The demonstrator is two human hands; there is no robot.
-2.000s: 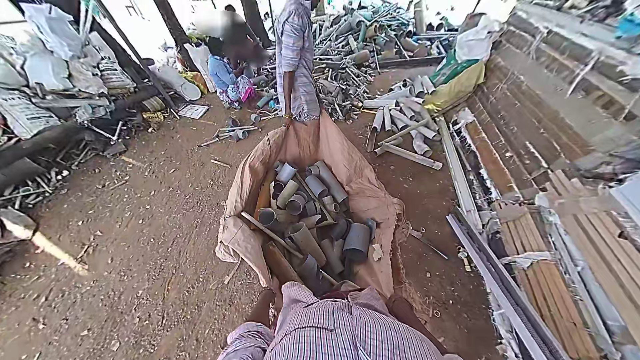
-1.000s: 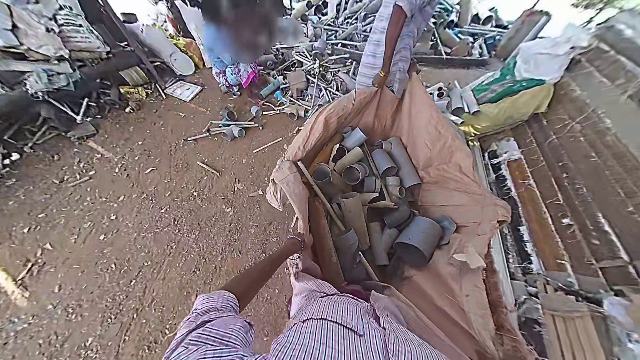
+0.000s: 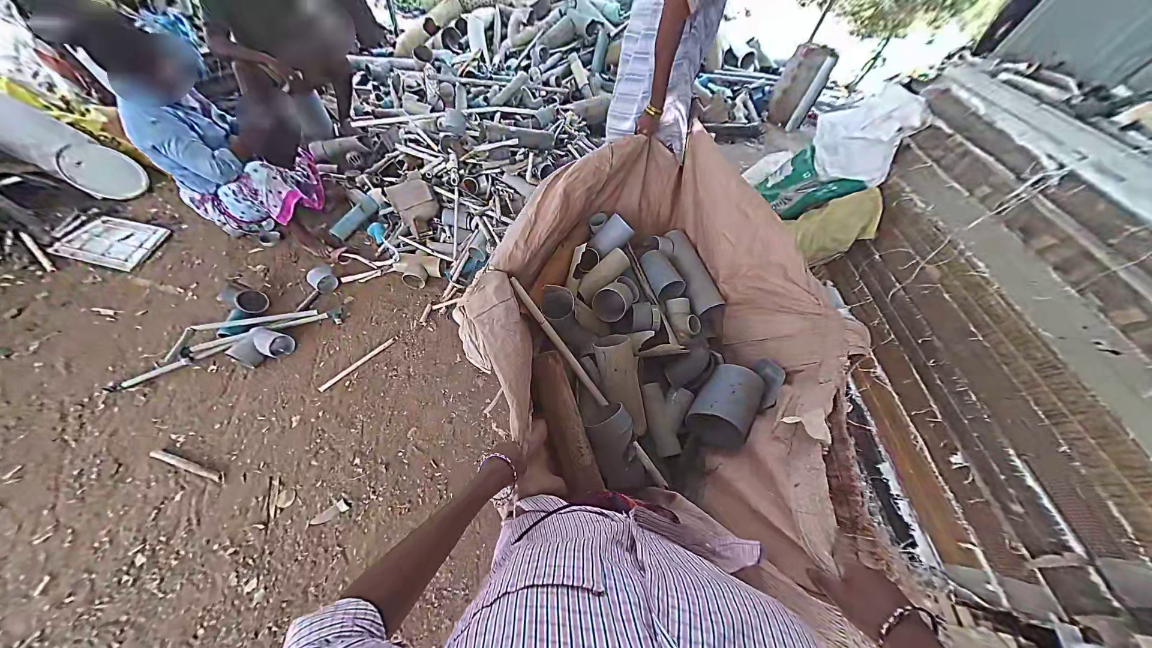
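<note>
A large tan woven sack (image 3: 765, 270) lies open in front of my body, with many cut grey and cream plastic pipe pieces (image 3: 724, 405) and a long thin pipe (image 3: 558, 340) inside. My left hand (image 3: 511, 457), below a beaded bracelet, grips the sack's near left edge; its fingers are partly hidden by the cloth. At the near right edge, my right hand (image 3: 855, 589) is closed on the sack fabric. Across from me, a person's hand (image 3: 648, 121) holds the far rim of the sack up.
A heap of scrap pipes (image 3: 504, 117) spreads behind the sack, with people sitting at its left. Loose pipe fittings (image 3: 261, 344) lie on the dirt at left. Stacked long boards (image 3: 990, 405) and a green and white bag (image 3: 801, 184) border the right side.
The sack of pipes and the person holding its far end have shifted toward the heap's right side. The view has moved closer to the heap and the seated people.
</note>
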